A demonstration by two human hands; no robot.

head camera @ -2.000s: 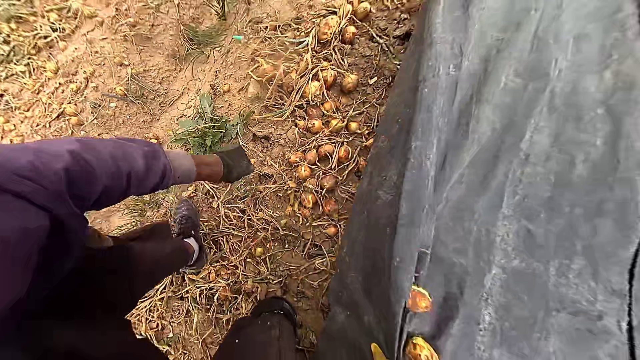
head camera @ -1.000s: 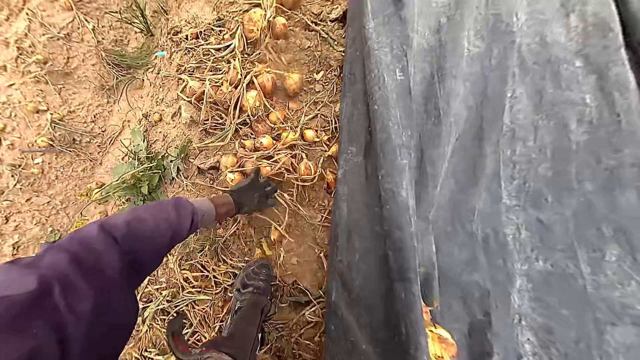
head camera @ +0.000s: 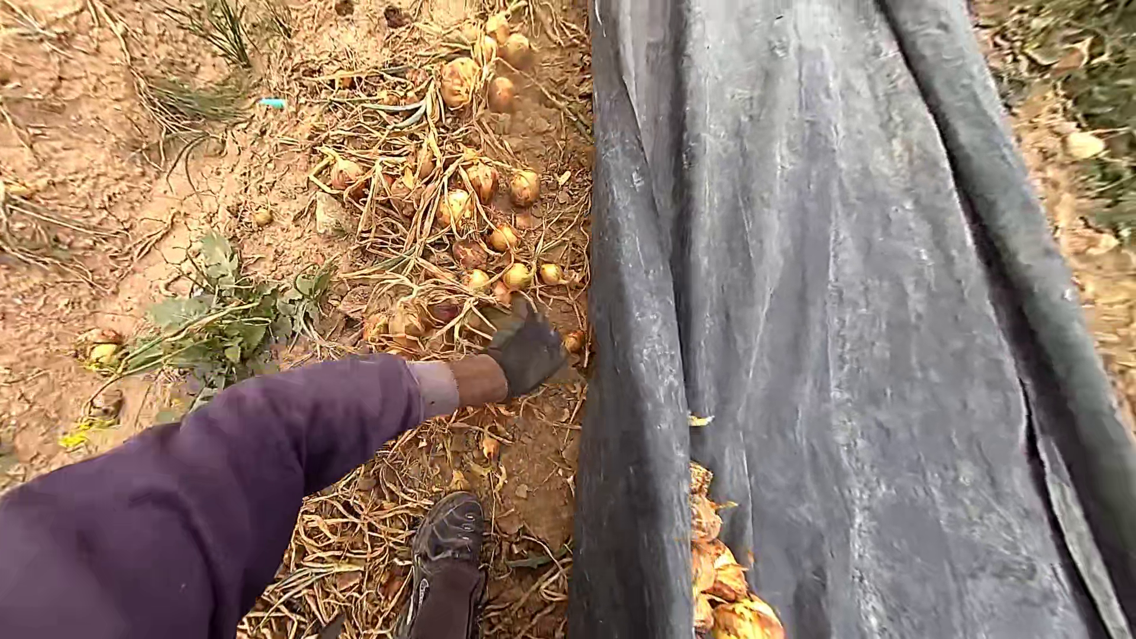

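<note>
My left hand (head camera: 527, 353), in a dark glove and a purple sleeve, reaches down at the near end of a row of onions (head camera: 457, 209) with dry stalks. Its fingers point up toward small onions (head camera: 516, 276); they are blurred, and whether they grip one is hidden. Another small onion (head camera: 574, 341) lies just right of the glove. On the dark sheet (head camera: 799, 266) to the right, a heap of onions (head camera: 723, 577) sits in a fold at the bottom. My right hand is out of view.
A green leafy weed (head camera: 222, 311) grows left of the row. My shoe (head camera: 451, 525) stands on dry stalks and soil below the hand. The sheet's raised left edge (head camera: 626, 355) runs alongside the onions. A small blue piece (head camera: 272, 103) lies on the soil.
My left hand has moved from the weed's side to the near end of the onion row, close to the sheet. The view has shifted, and more of the heap on the sheet shows.
</note>
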